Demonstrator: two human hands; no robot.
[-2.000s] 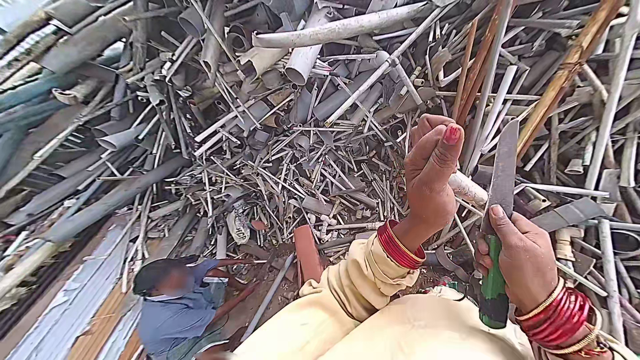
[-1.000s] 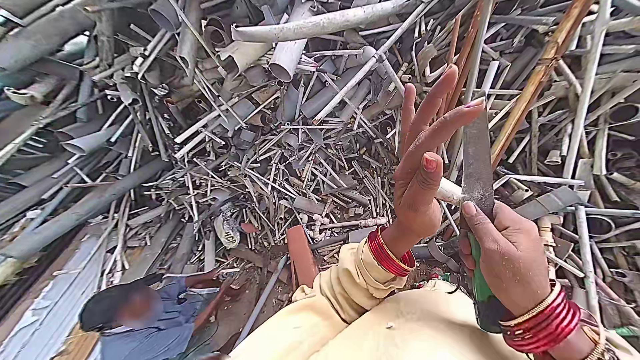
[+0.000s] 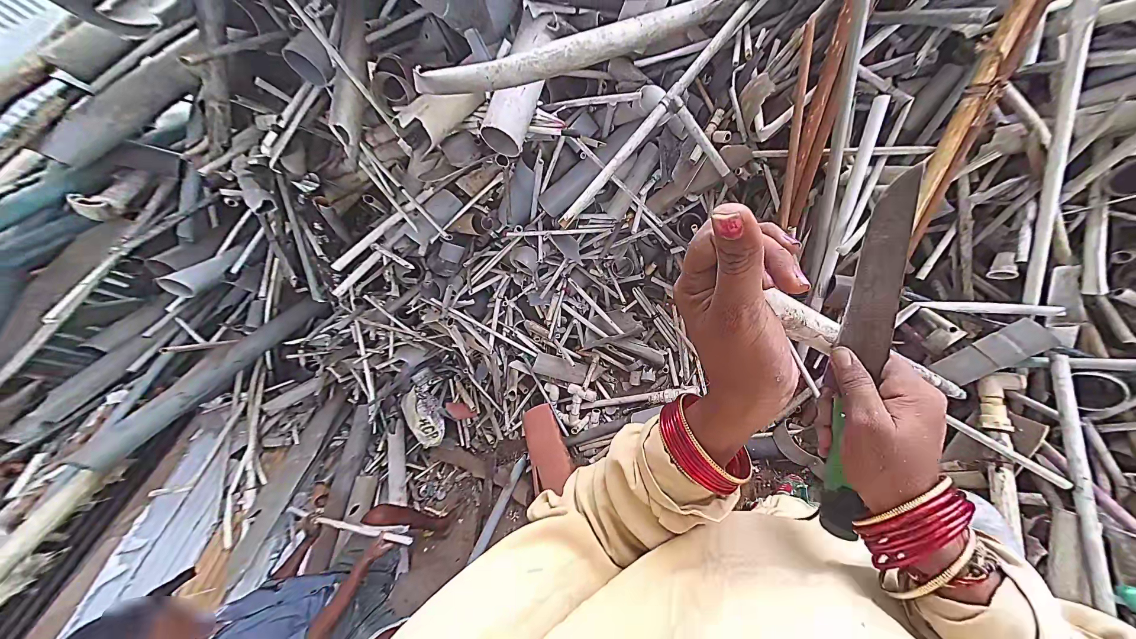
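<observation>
My left hand (image 3: 737, 311) is raised at centre right, its thumb up and its fingers curled. A whitish pipe piece (image 3: 803, 321) runs from behind that hand, past the knife, towards the right; whether my left fingers grip it is hidden. My right hand (image 3: 887, 426) is closed around a knife (image 3: 883, 257) with a broad grey blade and a green and black handle, its thumb at the base of the blade. The blade points upward and crosses in front of the pipe piece. Both wrists wear red bangles.
A large heap of scrap plastic pipes (image 3: 550, 266) surrounds my hands. Wooden poles (image 3: 967, 115) lean at the upper right. A reddish-brown pipe piece (image 3: 548, 448) lies beside my left sleeve. At the lower left another person (image 3: 302, 603) holds a pale stick (image 3: 359, 531).
A second ago my left hand's fingers were spread; now they are curled. The knife remains in my right hand. The other person appears lower in view, partly cut off by its edge.
</observation>
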